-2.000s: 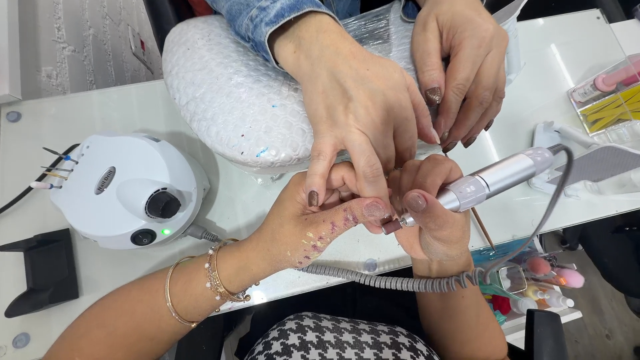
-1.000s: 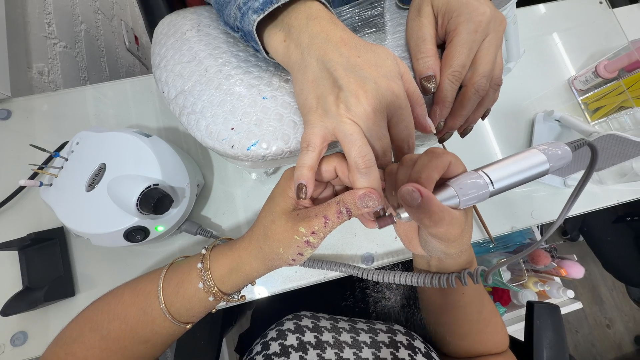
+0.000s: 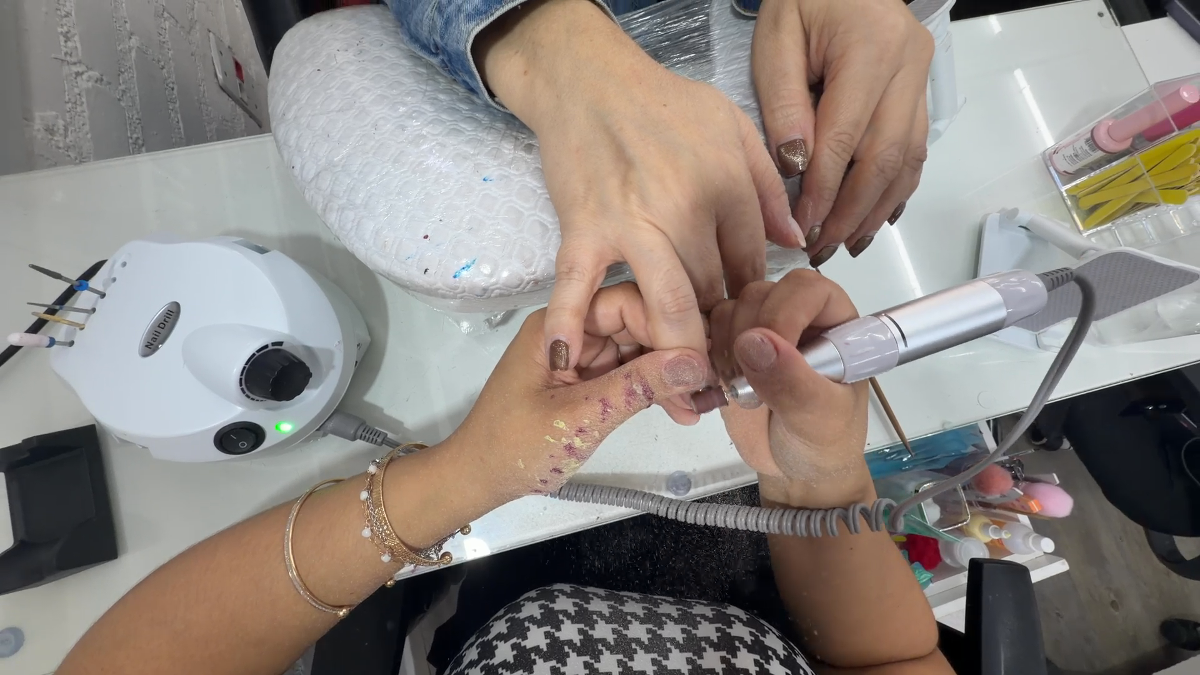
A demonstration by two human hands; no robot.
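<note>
My left hand point(image 3: 572, 412), with bracelets at the wrist and coloured specks along the thumb, grips a finger of the other person's hand point(image 3: 647, 178). In my right hand point(image 3: 797, 403) is the silver handpiece of an electric nail drill point(image 3: 937, 328). Its sanding-band bit point(image 3: 710, 399) is at the fingertip by my left thumb; exact contact is unclear. The other person's second hand point(image 3: 853, 112), with brown glittery nails, lies at the top right. A coiled grey cord point(image 3: 694, 506) passes below my hands. The white nail drill control unit point(image 3: 206, 347) stands at left, its green light on.
A white padded armrest point(image 3: 412, 169) lies under the other person's forearm. A clear organizer point(image 3: 1139, 164) with yellow sticks and pink tubes stands at right, above a white stand point(image 3: 1087, 272). A black holder point(image 3: 56, 506) is at far left. Bottles and brushes fill a drawer point(image 3: 998, 581) at lower right.
</note>
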